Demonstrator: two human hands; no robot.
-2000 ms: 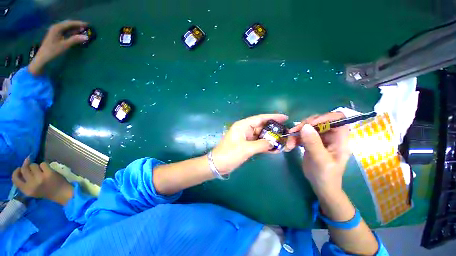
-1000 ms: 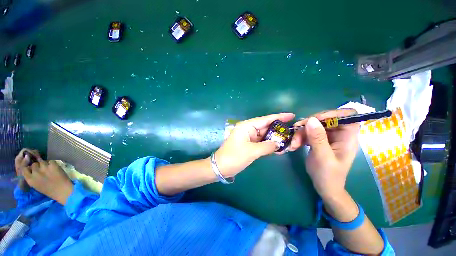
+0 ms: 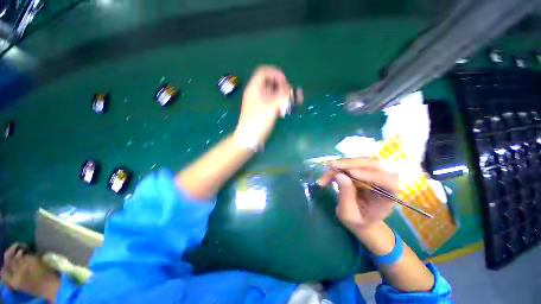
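My left hand is stretched out over the green bench, blurred. At its fingertips is a small dark and white device unit, in line with the row of units. My right hand holds thin tweezers slanting across the fingers, with nothing clear at their tip. The orange-yellow adhesive sheet lies right of and partly behind my right hand. Other dark units with white labels lie on the bench, such as one at the upper middle and one at the left.
A grey metal post slants in from the upper right, with crumpled white paper below it. A black box and black pocketed tray are at the right. A neighbour's hand and a pale ribbed pad are lower left.
My left hand has moved up and forward, away from my right hand, with the unit. The tweezers have turned in my right hand, their rear end now pointing down right. The view has shifted.
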